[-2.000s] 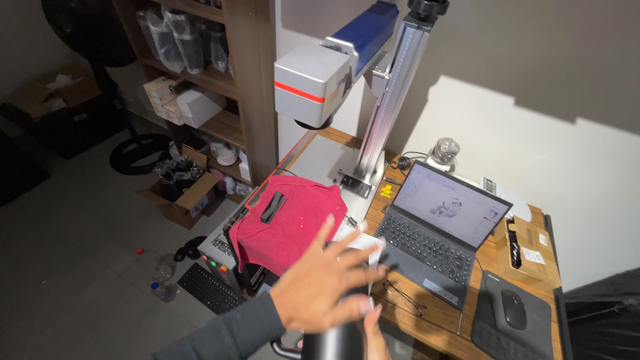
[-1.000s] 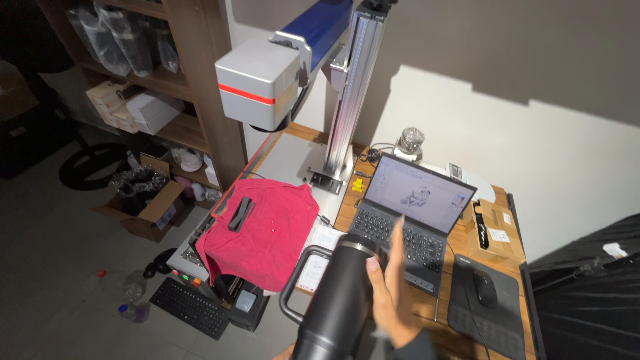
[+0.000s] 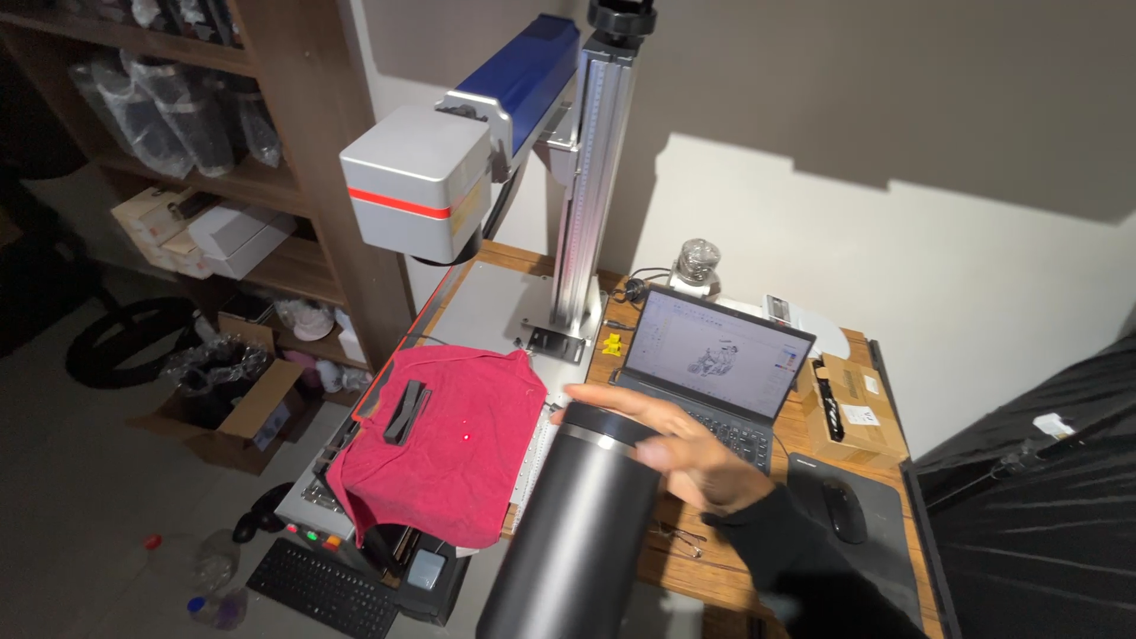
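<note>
A black metal tumbler (image 3: 577, 532) with a bare metal ring near its top rises tilted from the bottom edge. My right hand (image 3: 683, 444) grips its upper end, thumb on the near side and fingers across the far side. My left hand is out of view; the tumbler's lower end is cut off by the frame. Left of the tumbler, a red cloth (image 3: 453, 470) lies over the bed of a laser engraving machine, with a black bracket-like piece (image 3: 407, 413) and a small red light dot on it. Above hangs the grey laser head (image 3: 417, 182).
A laptop (image 3: 719, 351) stands on the wooden table, with glasses (image 3: 679, 540), a mouse (image 3: 843, 512) and a cardboard box (image 3: 856, 413) nearby. The laser's column (image 3: 590, 186) rises behind the cloth. A keyboard (image 3: 322, 587) lies at lower left, and shelves (image 3: 311, 177) stand at left.
My right hand, apart from the tumbler's top and over the laptop a second ago, now grips the tumbler's upper end. The tumbler's handle, visible at its left then, no longer shows.
</note>
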